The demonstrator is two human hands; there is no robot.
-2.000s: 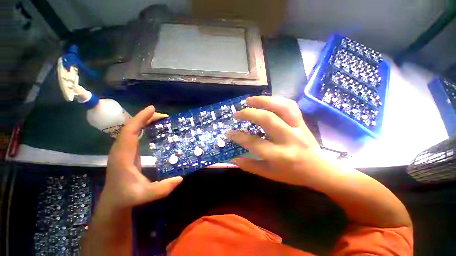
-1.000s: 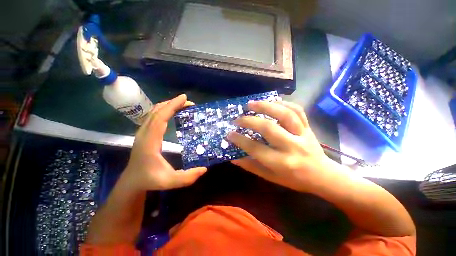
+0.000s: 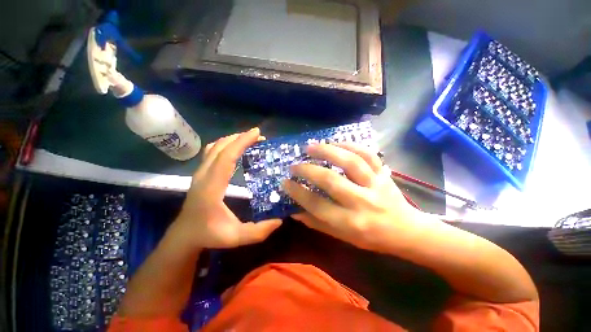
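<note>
A blue PCB panel (image 3: 264, 178) with rows of silver and white parts is held component side up, above the bench's front edge. My left hand (image 3: 217, 194) grips its left end, thumb at the lower edge and fingers at the upper edge. My right hand (image 3: 353, 191) lies over the right part of the panel, its fingers spread across the parts and its thumb partly hidden below. The right hand covers much of the panel's right half.
Solder pot (image 3: 291, 76) behind the panel; white spray bottle (image 3: 162, 123) at left. Blue bin of panels (image 3: 442, 117) on the white sheet at right; another bin's panels (image 3: 91, 259) at lower left. Red-handled tongs (image 3: 421, 184) lie right of my right hand. Small red-handled tool (image 3: 29, 141) at left corner.
The panel and both hands have shifted right in the view. The fingers of my right hand have moved left across the panel. More of the red handles shows beside my right hand.
</note>
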